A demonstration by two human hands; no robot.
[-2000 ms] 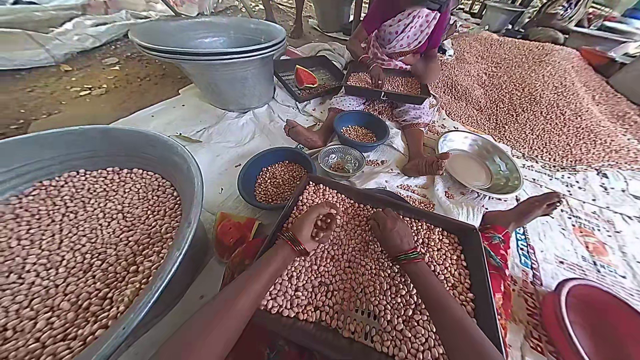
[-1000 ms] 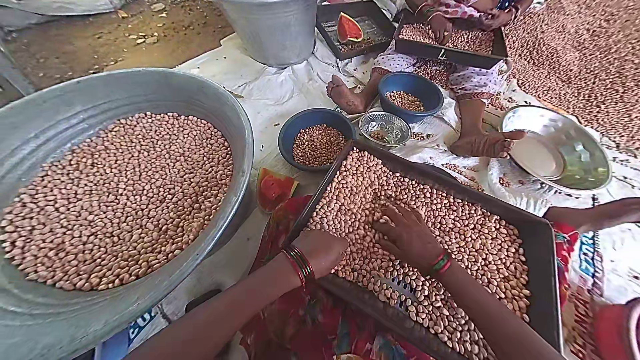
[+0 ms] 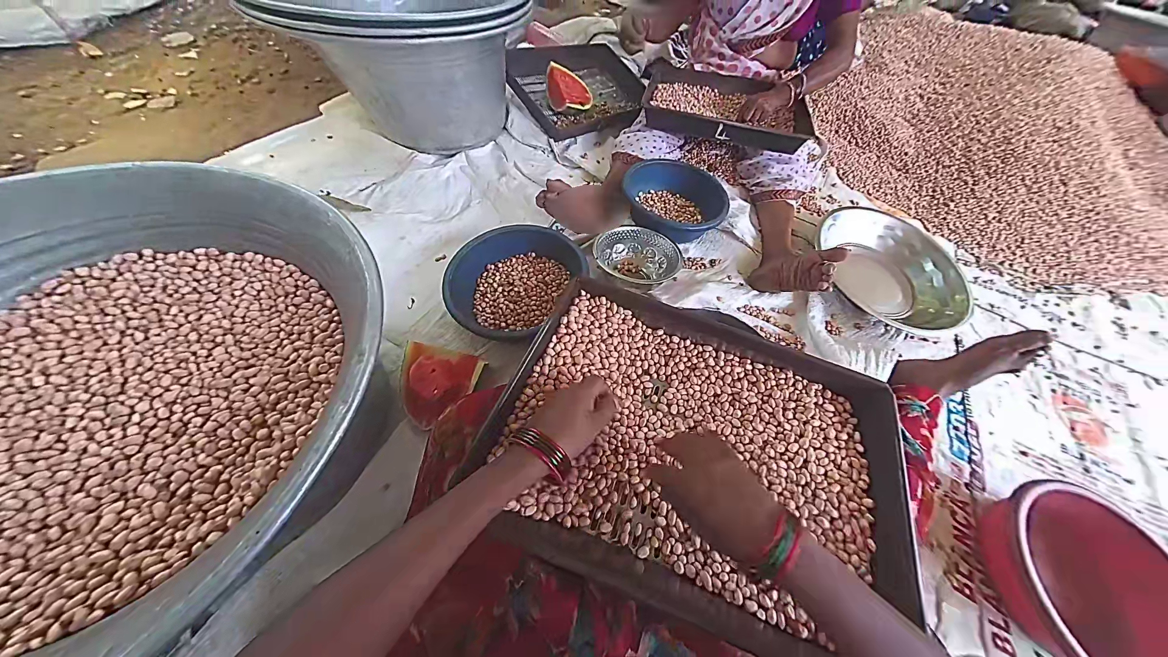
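A dark metal tray (image 3: 890,438) full of pinkish-brown nuts or seeds (image 3: 730,392) lies tilted over my lap, with slots showing in its bottom. My left hand (image 3: 575,415), wearing bangles, is over the tray's left part with fingers curled; whether nuts are inside cannot be seen. My right hand (image 3: 712,488) is over the middle of the nuts, fingers spread and bent down, nothing visibly gripped. Beyond the tray's far left corner stand a blue bowl (image 3: 465,283) with darker nuts and a small patterned glass or metal bowl (image 3: 607,260).
A large metal tub (image 3: 365,319) of nuts stands at left, watermelon (image 3: 438,379) beside the tray. Ahead are stacked tubs (image 3: 420,91), another blue bowl (image 3: 675,178) and a seated person with a tray (image 3: 730,137). A steel basin (image 3: 949,292), nut heap (image 3: 1004,155) and red tub (image 3: 1022,547) lie right.
My left hand has moved from the tray's near left edge to over the nuts. My right fingers have lifted off the nuts a little. The other person's hand has shifted.
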